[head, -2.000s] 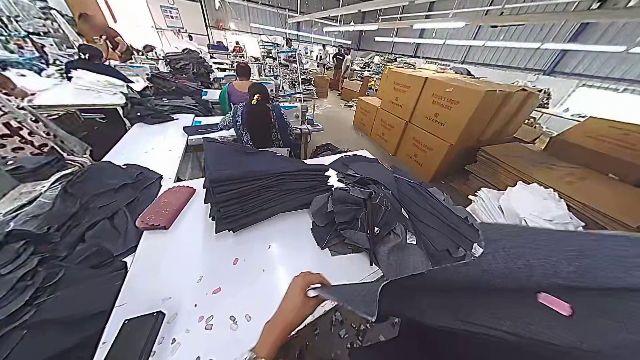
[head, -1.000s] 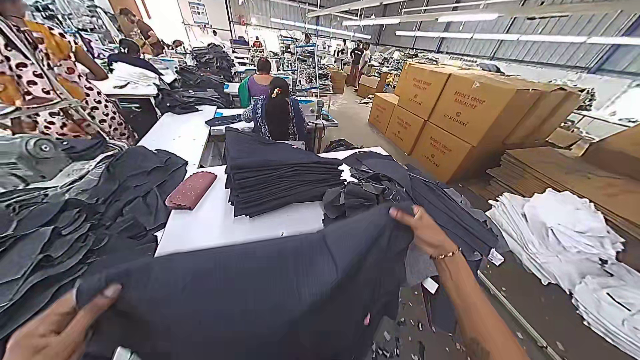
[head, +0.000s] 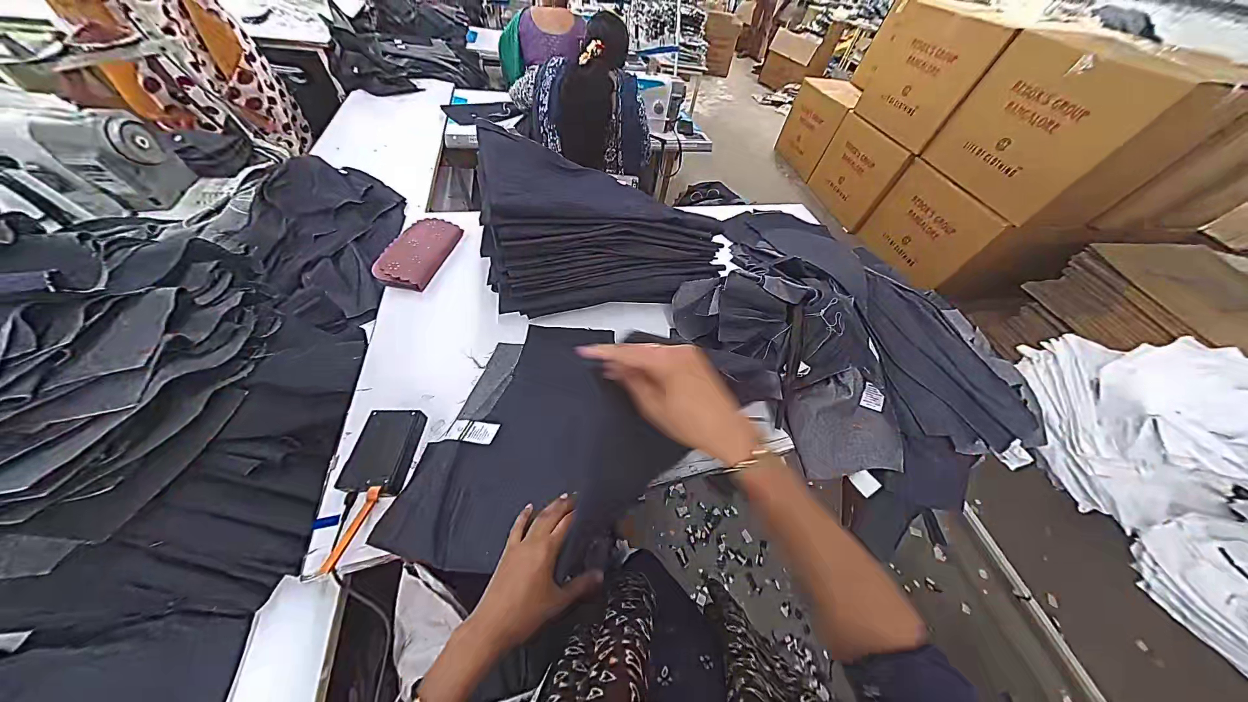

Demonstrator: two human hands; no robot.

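A dark fabric piece (head: 526,448) lies over the near edge of the white table, with a white label (head: 473,431) showing on its left part. My left hand (head: 536,561) is at its near edge, thumb apart from the fingers; whether it grips the cloth cannot be told. Over the upper right part of the cloth, my right hand (head: 673,390) is blurred, its grip unclear. Beyond them lies a folded stack of dark fabric pieces (head: 595,234). To its right is a bunched heap of dark cloth (head: 780,322).
Dark fabric piles (head: 146,390) cover the left side, near a sewing machine (head: 117,156). A maroon purse (head: 419,253) and black device (head: 382,450) lie on the table. A seated person (head: 585,107) is ahead. Cardboard boxes (head: 1024,127) and white cloth piles (head: 1150,439) stand right.
The dark fabric, held stretched between both hands a second ago, now lies partly on the table. My left hand has come in from the left. The view has tilted down.
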